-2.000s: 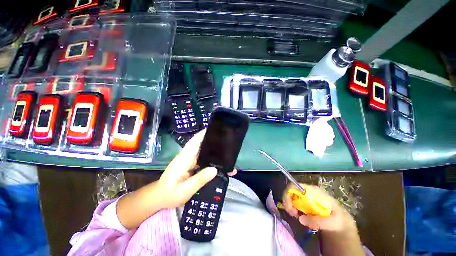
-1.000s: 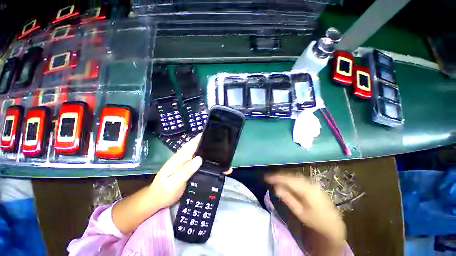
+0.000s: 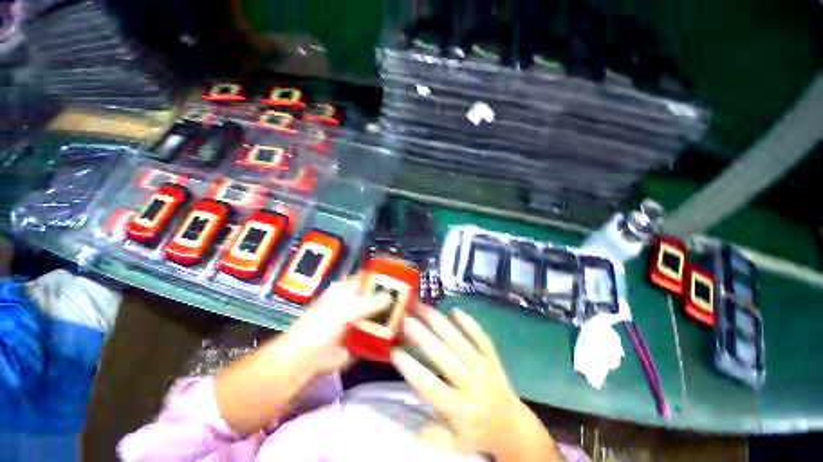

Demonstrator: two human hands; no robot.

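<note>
A closed red flip phone (image 3: 390, 302) with a pale-bordered small outer screen is held above the front edge of the bench. My left hand (image 3: 318, 336) grips it from the left, thumb on its face. My right hand (image 3: 465, 374) is at its right side, fingers spread and fingertips at or very near the phone; blur hides whether they press on it. No tool shows in my right hand. The large phone tray (image 3: 217, 281) at left holds several red phones. The small window tray (image 3: 519, 273) lies right of the held phone.
Black open handsets (image 3: 417, 236) lie behind the held phone. A whitish bottle (image 3: 618, 236), a crumpled white wipe (image 3: 598, 350) and magenta tweezers (image 3: 648, 370) are at right. Beyond are two red phones (image 3: 700, 295) and a second window tray (image 3: 738, 311). Stacked trays (image 3: 541, 135) stand at the rear. A person's blue-clad part (image 3: 41, 347) shows at far left.
The handset in my left hand was open with its keypad showing; a closed red phone is there now. My right hand, earlier holding the yellow-orange tool, has come beside the phone. The view has turned left.
</note>
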